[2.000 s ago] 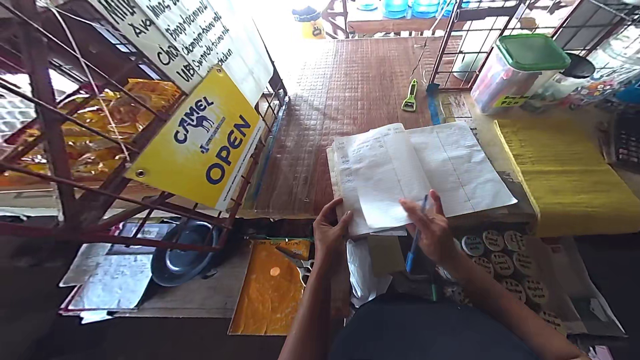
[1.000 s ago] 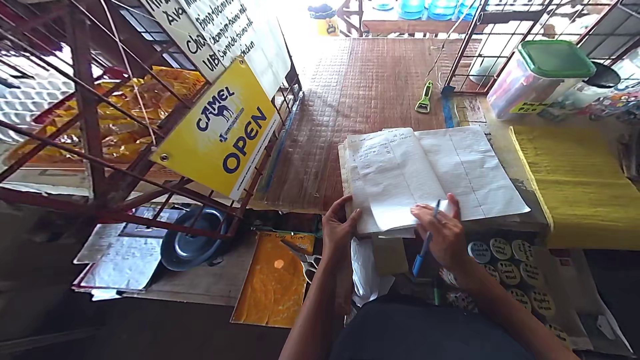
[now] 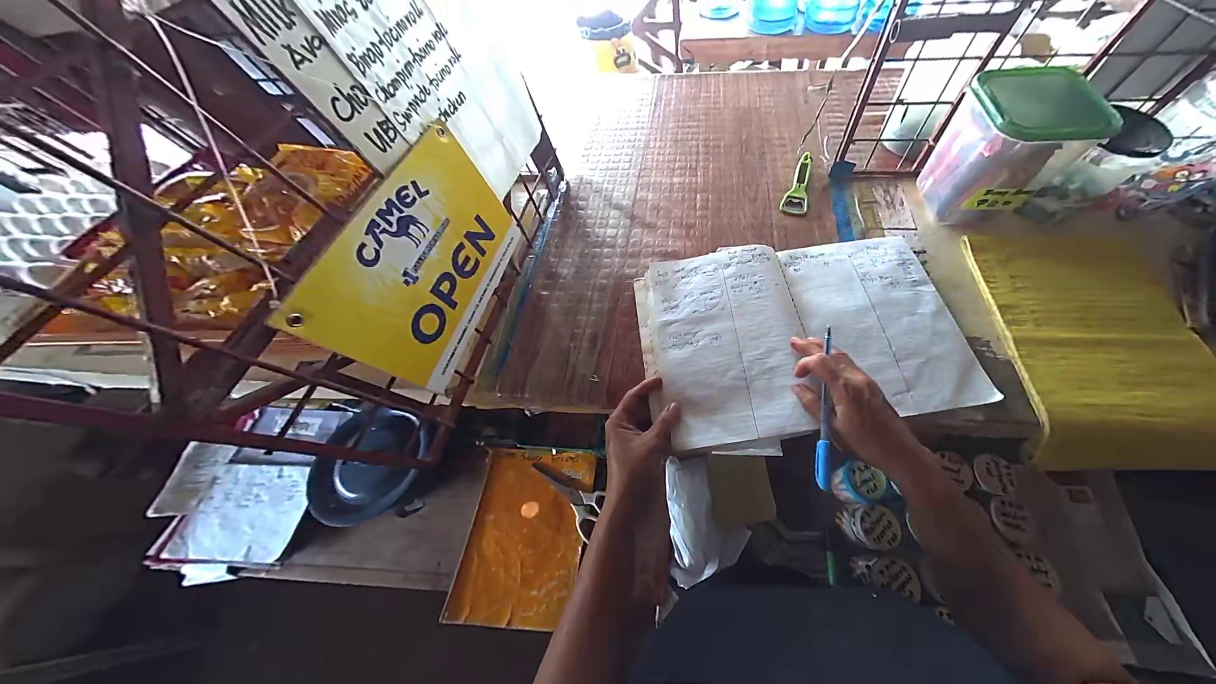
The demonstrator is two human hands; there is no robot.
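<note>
An open notebook (image 3: 731, 351) with handwriting on both pages lies on the wooden counter (image 3: 617, 209). My left hand (image 3: 641, 432) grips its lower left edge, thumb on top of the page. In my right hand (image 3: 841, 389) is a blue pen (image 3: 825, 418), its capped end pointing down toward me, while the fingertips rest on the page near the fold. Beyond the notebook lies a green peeler-like tool (image 3: 797, 185) beside a string.
A yellow mat (image 3: 1092, 351) and a green-lidded plastic container (image 3: 1016, 142) are at the right. Left stands a metal grille with a yellow sign (image 3: 408, 256). Below are a dark bowl (image 3: 366, 465), an orange envelope (image 3: 518, 541), scissors (image 3: 581, 501) and several round-lidded containers (image 3: 874, 527).
The page that was lifted across the notebook two seconds ago now lies flat on the left side. My right hand has stayed near the fold with the pen.
</note>
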